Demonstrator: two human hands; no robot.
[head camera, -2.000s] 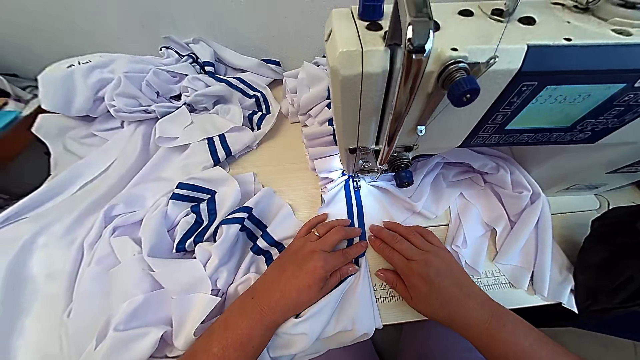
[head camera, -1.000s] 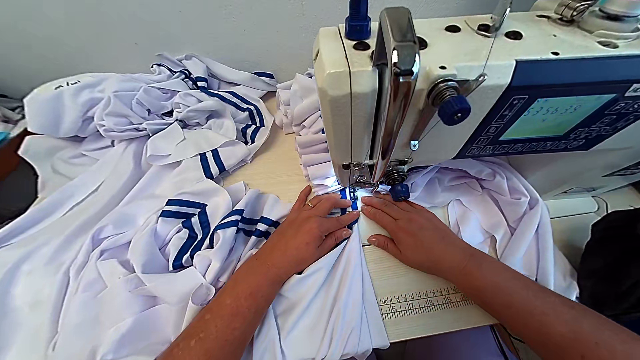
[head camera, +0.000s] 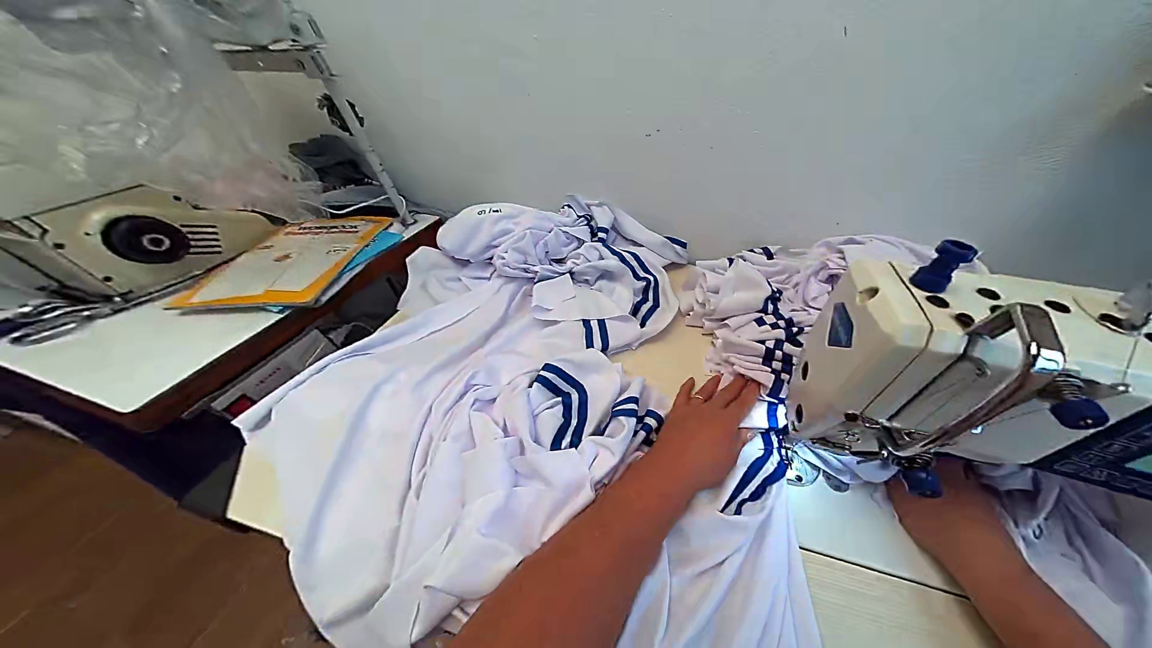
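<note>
My left hand (head camera: 706, 436), with a ring on one finger, lies spread on white fabric with blue stripes (head camera: 754, 477), left of the needle area of a sewing machine (head camera: 900, 360). Behind its fingertips the same kind of striped cloth is bunched in tight folds (head camera: 751, 328). Partly hidden under the machine head, my right hand (head camera: 940, 504) is beside white fabric (head camera: 1071, 531); its fingers cannot be seen. A large heap of white cloth with blue stripes (head camera: 432, 423) spreads over the table to the left.
A second sewing machine (head camera: 135, 238) stands on another table at the left, with papers in a yellow-edged folder (head camera: 292, 261), scissors (head camera: 67, 319) and clear plastic (head camera: 153, 117) around it. A pale wall (head camera: 720, 117) rises behind the fabric.
The view has swung left. My left hand has moved from in front of the needle to the cloth at its left; my right hand has gone from the striped cloth to beneath the machine head.
</note>
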